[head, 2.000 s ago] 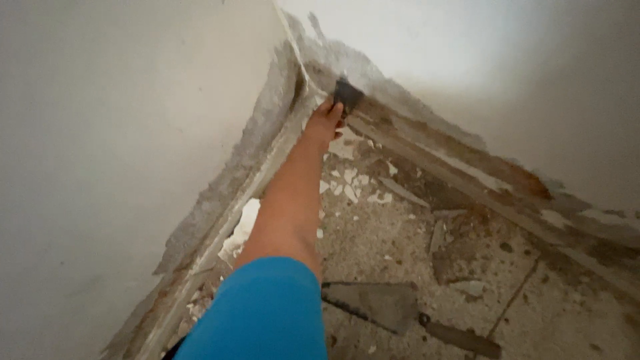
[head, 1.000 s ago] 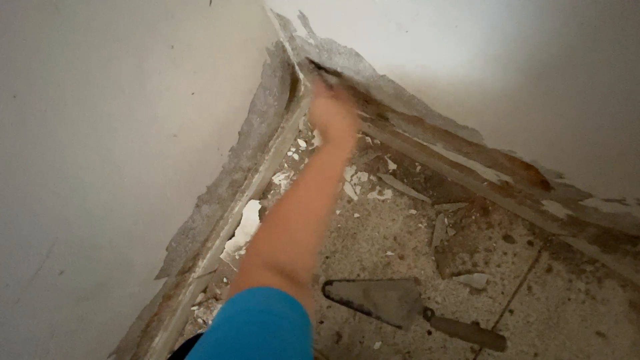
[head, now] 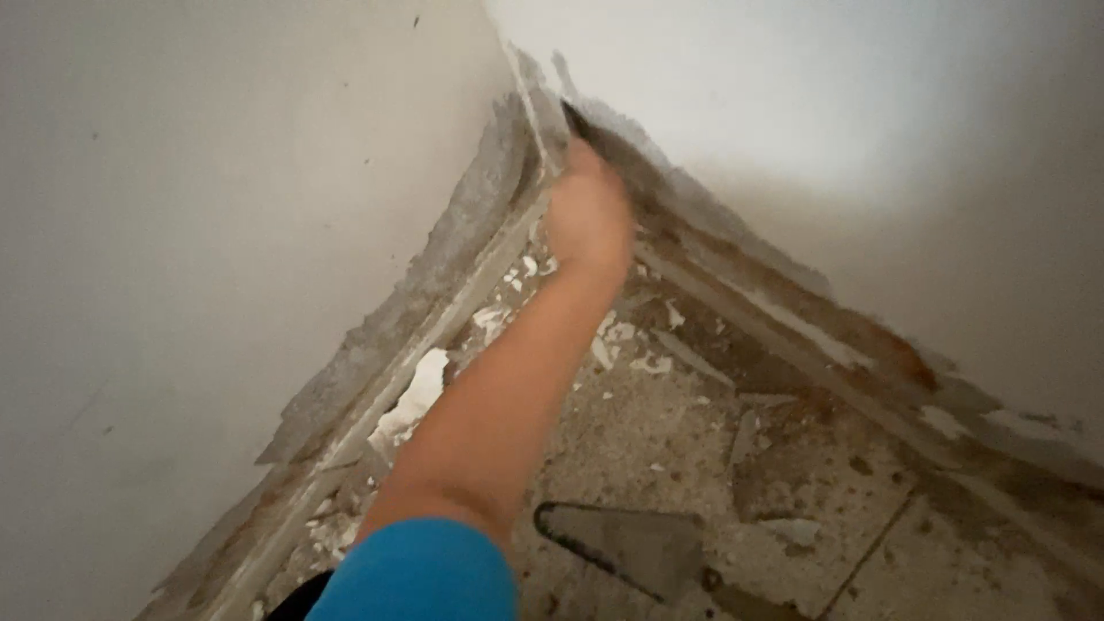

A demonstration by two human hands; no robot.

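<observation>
My left hand (head: 591,207), slightly blurred, is closed around a dark, thin-bladed scraper (head: 575,119). The tool's blade points up and left against the right-hand wall, beside the corner where two walls meet. Its handle is hidden in my fist. My bare forearm and a blue sleeve reach up from the bottom of the view. A pointing trowel (head: 642,543) with a triangular metal blade lies on the floor right of my arm, its handle partly cut off by the lower edge. My right hand is out of view.
Grey and brown bare strips (head: 388,302) edge the bottoms of both walls. White flaked plaster or paint (head: 418,392) lies along the left wall, with smaller chips (head: 617,332) near the corner. The dirty floor (head: 638,431) has thin flat fragments at the right.
My left hand has moved from low in the corner onto the right-hand wall, keeping hold of the scraper. The blade, seen broad earlier, now shows as a thin dark shape. The trowel lies still.
</observation>
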